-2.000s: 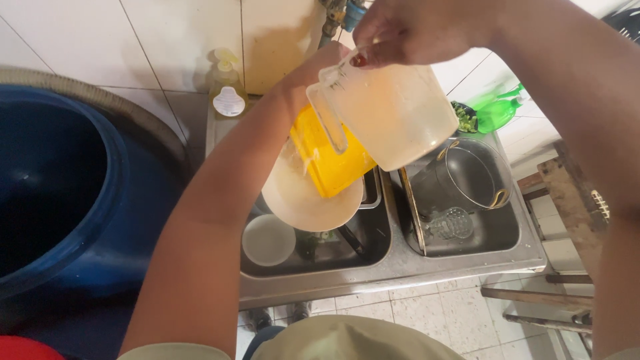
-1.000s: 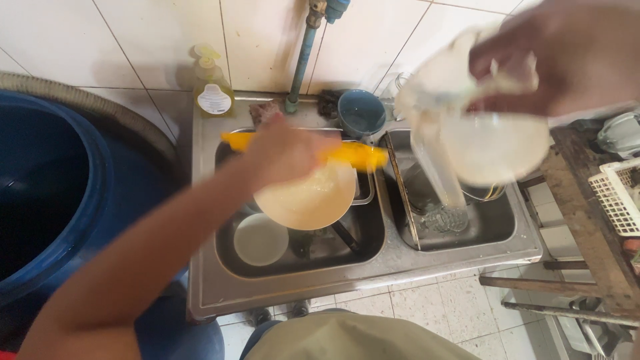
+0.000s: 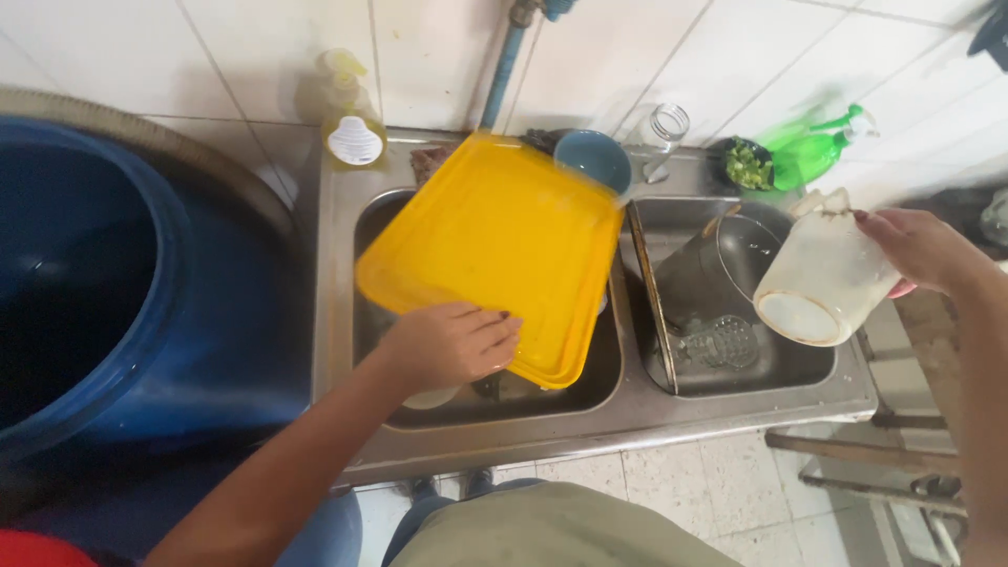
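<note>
My left hand (image 3: 457, 346) grips the lower edge of a yellow plastic tray (image 3: 496, 244), tilted over the left basin of a steel double sink (image 3: 504, 433). The tray hides most of that basin; part of a pale dish (image 3: 431, 398) shows below it. At the right, my right hand (image 3: 921, 248) holds a cloudy plastic pitcher (image 3: 827, 272), its base toward me, above the right basin's edge. In the right basin lie a metal pot (image 3: 693, 276) and a textured glass (image 3: 732, 342).
A large blue barrel (image 3: 228, 291) stands left of the sink. Along the back ledge are a soap pump bottle (image 3: 354, 134), a blue bowl (image 3: 594, 160), a glass jar (image 3: 661, 134) and a green spray bottle (image 3: 807, 157). A wooden rack (image 3: 866, 453) stands at the lower right.
The yellow tray has turned from nearly edge-on to showing its broad face, covering the beige bowl seen earlier. My right hand has moved the pitcher from over the left basin to the right.
</note>
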